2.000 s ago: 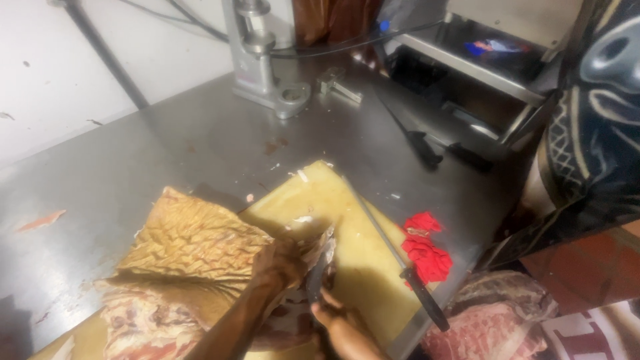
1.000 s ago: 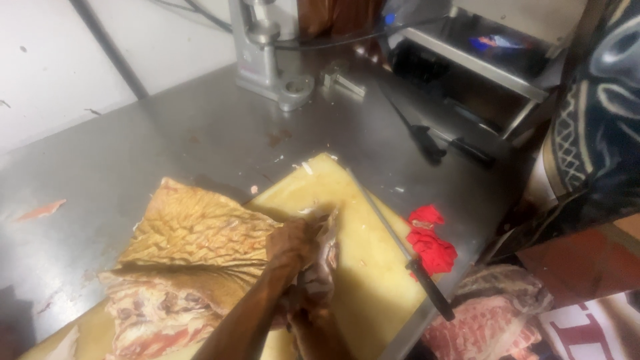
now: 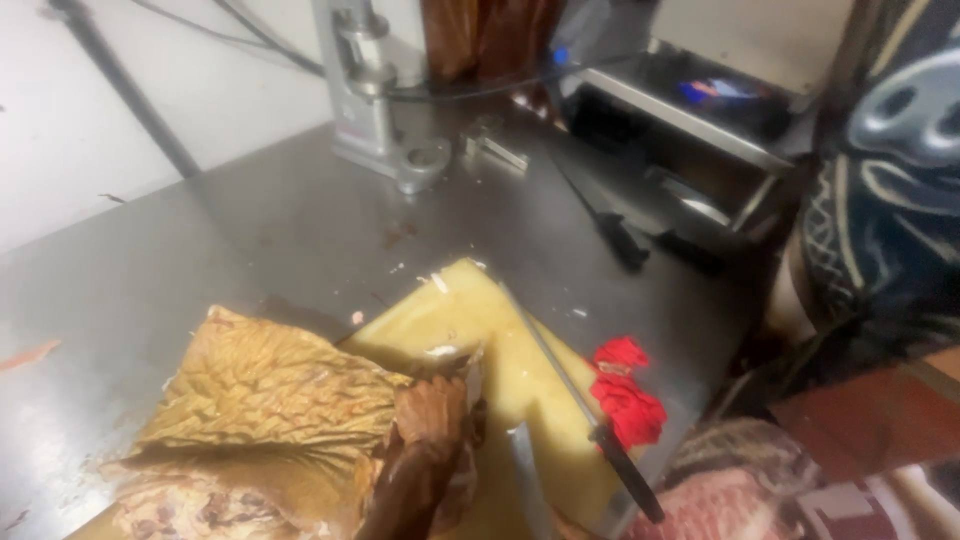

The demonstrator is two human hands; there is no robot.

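My left hand [image 3: 433,412] is closed on the right edge of a large piece of meat with wrinkled yellowish skin [image 3: 277,382], lying partly on a yellow cutting board [image 3: 495,330]. Near the bottom edge a knife blade [image 3: 530,472] points up over the board. Only a small part of my right hand [image 3: 570,529] shows at its lower end; the knife's handle and my fingers are out of view. A sharpening steel [image 3: 555,360] with a black handle lies along the board's right side, beside a crumpled red cloth [image 3: 628,397].
A metal stand-like device [image 3: 375,97] is at the back of the steel table [image 3: 225,240]. Black-handled knives [image 3: 622,240] lie at the back right, near a metal appliance [image 3: 690,120]. More meat [image 3: 727,502] is at the lower right. A person in patterned dark clothing [image 3: 885,202] stands at the right.
The knife blade, by my left hand two seconds ago, now shows apart from the meat, lower right. My right hand has moved right and mostly out of view. My left hand stays at the meat's edge.
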